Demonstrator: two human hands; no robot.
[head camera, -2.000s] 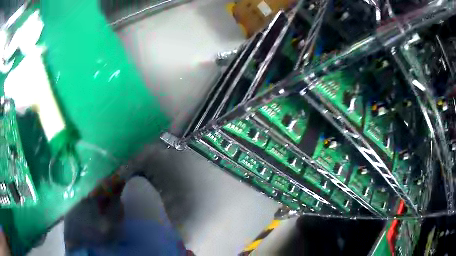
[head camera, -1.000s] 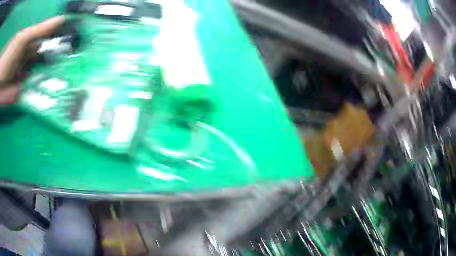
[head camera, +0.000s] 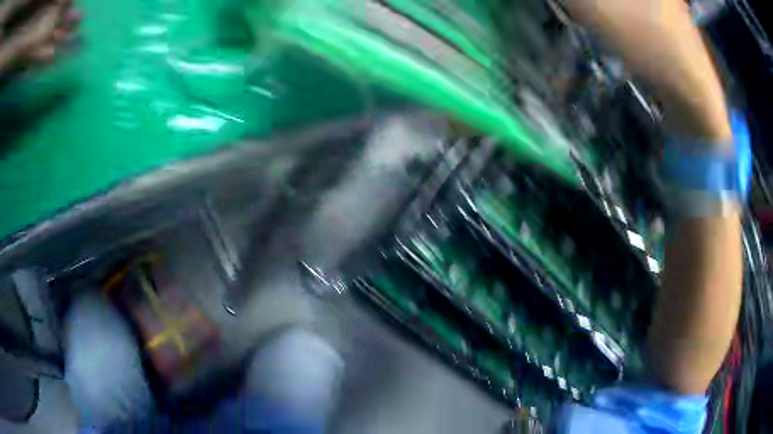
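Note:
A green circuit board (head camera: 407, 72), strongly blurred, is at the top centre, tilted, its bright long edge running down to the right. My right arm with a light blue wrist strap rises along the right side. My right hand (head camera: 640, 30) is at the top edge, its fingers cut off, so its grip on the board cannot be told. My left hand (head camera: 38, 34) is small and blurred in the top left corner over the green mat (head camera: 169, 110); whether it holds anything cannot be told.
A wire rack (head camera: 542, 297) with rows of green boards stands at the lower right, close beside my right arm. The table's front edge (head camera: 212, 157) curves across the left. My knees (head camera: 292, 373) and a brownish box with yellow bands (head camera: 174, 326) show below.
The view has swung, bringing the rack nearer the centre. My right arm has come into view on the right. The board seen at the left is now absent there; a board shows at the top centre.

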